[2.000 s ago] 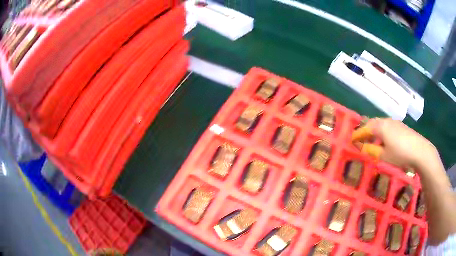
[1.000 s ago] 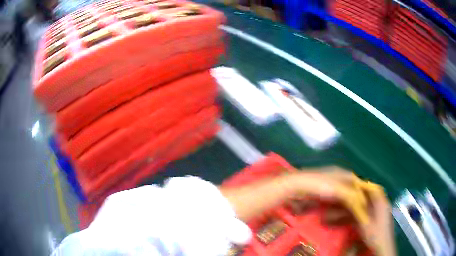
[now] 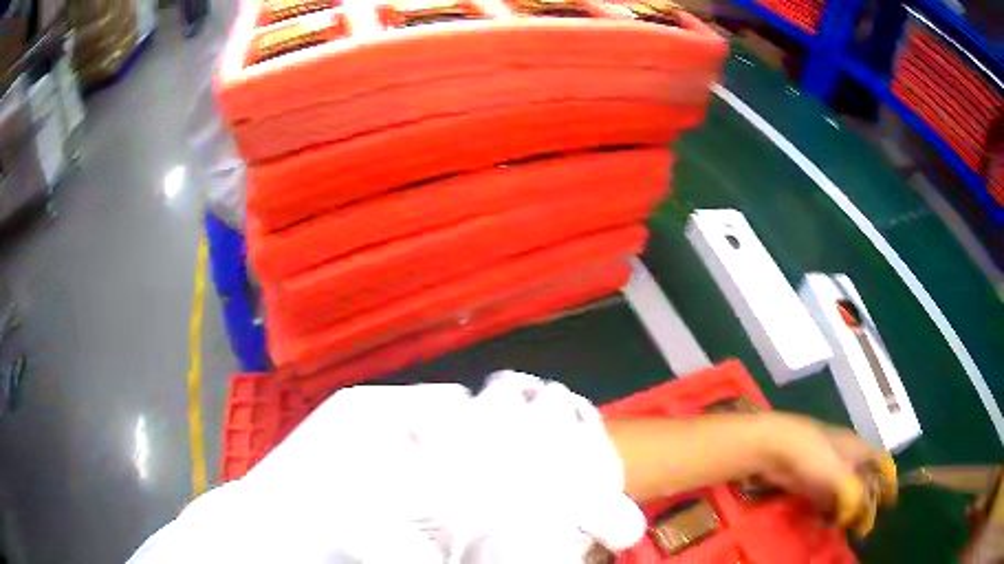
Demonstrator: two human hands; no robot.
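My left hand (image 3: pixel 826 468), with yellow finger cots and a white sleeve, reaches across the red tray (image 3: pixel 705 386) and closes on one end of a gold-bronze watch strap (image 3: pixel 956 477). The strap stretches towards the right edge. A blurred part of my right hand (image 3: pixel 983 523) shows there, cut off by the frame; its grip is unclear. Folded watches sit in the tray pockets, one at the front (image 3: pixel 685 525). My sleeve and forearm hide much of the tray.
A tall stack of red trays (image 3: pixel 462 209) stands at left centre, folded watches on top. A long white box (image 3: pixel 760 303) and a box with a red-orange watch face (image 3: pixel 881 386) lie on the green belt. Blue shelving holds red trays behind. A red grid tray is low at left.
The view has turned left, so the stack now fills the centre. My left arm has come in over the tray, and a strap now shows at its fingertips. My right hand has left the tray.
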